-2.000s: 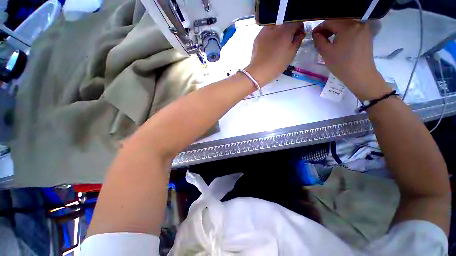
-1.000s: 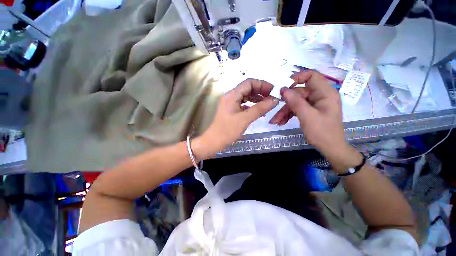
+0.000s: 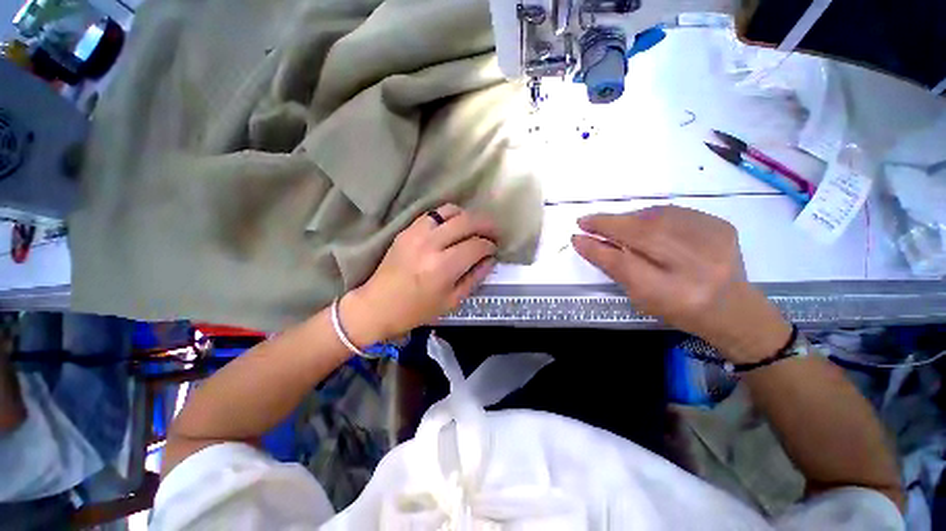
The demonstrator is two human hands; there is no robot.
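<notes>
The olive-khaki garment panel (image 3: 228,228) lies spread and folded left of the needle, its right edge near the presser foot (image 3: 535,95). My left hand (image 3: 441,259) rests at the panel's lower right edge, fingers curled on the cloth. My right hand (image 3: 669,264) is over the white table (image 3: 622,187) right of the cloth, not touching it. Its thumb and fingertips are together; a thin pale line shows at the tips, but whether they hold a small white label is unclear.
Snips with a blue handle (image 3: 773,176) and a pink-red tool (image 3: 778,164) lie right of the needle, beside a printed white strip (image 3: 836,197) and crumpled clear plastic (image 3: 788,88). The machine head (image 3: 565,31) stands above. A measuring tape (image 3: 560,308) runs along the front edge.
My hands, together a second ago around a small white piece, have parted. My left hand has moved onto the cloth edge. The view has shifted, so the machine appears further right.
</notes>
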